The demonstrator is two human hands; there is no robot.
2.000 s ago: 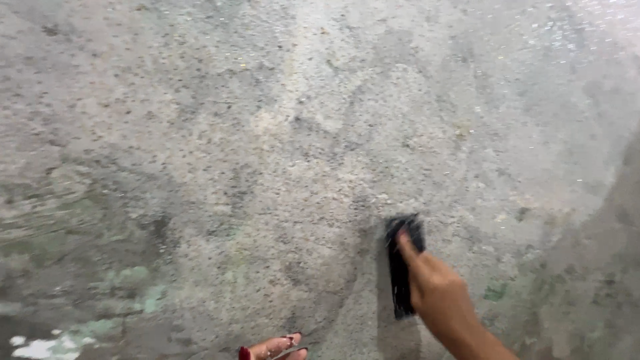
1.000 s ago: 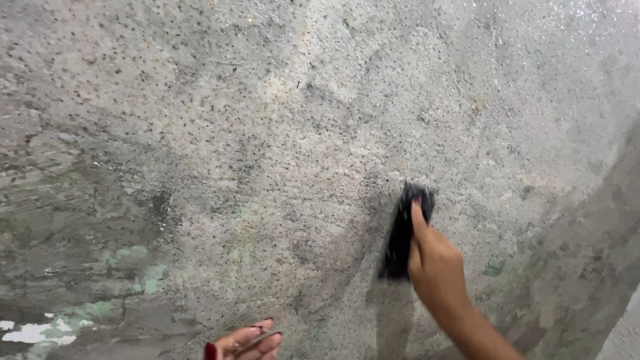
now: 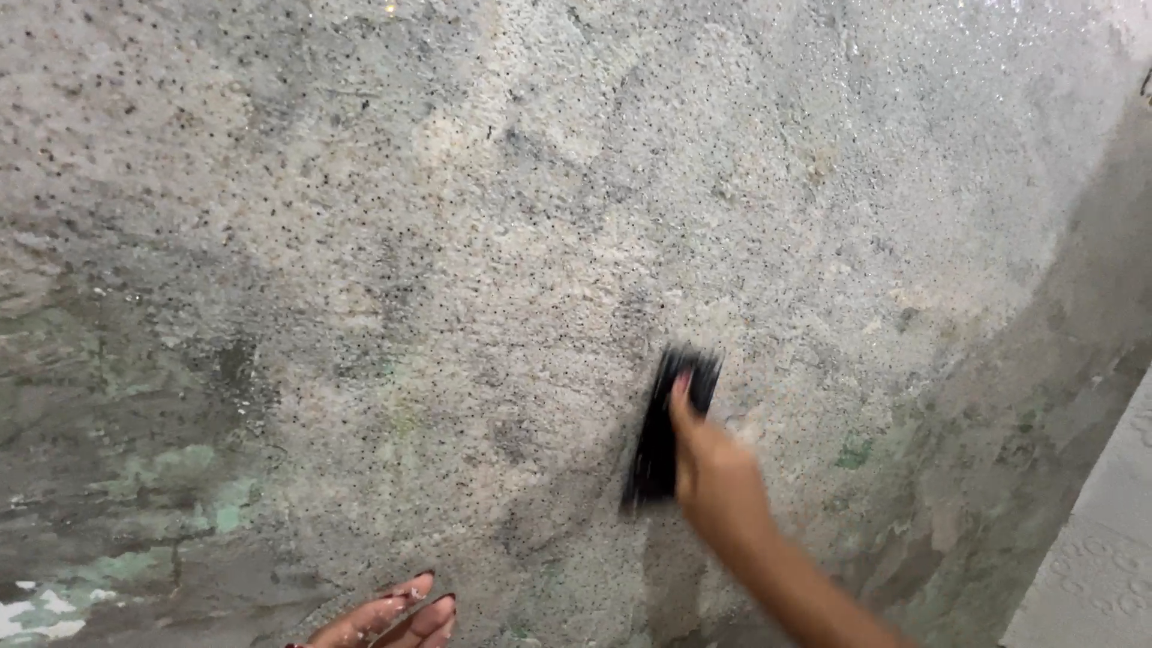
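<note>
My right hand (image 3: pixel 720 468) grips a black rectangular tool (image 3: pixel 668 427), blurred by motion, against a speckled grey plaster wall (image 3: pixel 558 270); whether it is a float or a brush I cannot tell. One finger lies along its upper part. Low in the view is my left hand (image 3: pixel 396 616), palm turned up, with pale wet residue on the dark-nailed fingers. A thin edge shows between those fingers, but what it belongs to is unclear, and most of that hand is cut off by the frame.
Rough grey-green wall surface (image 3: pixel 117 414) with pale green and white patches lies at the left. Darker, smoother wall (image 3: pixel 1080 297) borders the speckled coat at the right. A light grey textured surface (image 3: pixel 1102 540) fills the lower right corner.
The view has shifted, bringing the light grey surface at lower right into sight. My left hand shows more of its fingers than two seconds ago. The black tool has tilted, still in my right hand.
</note>
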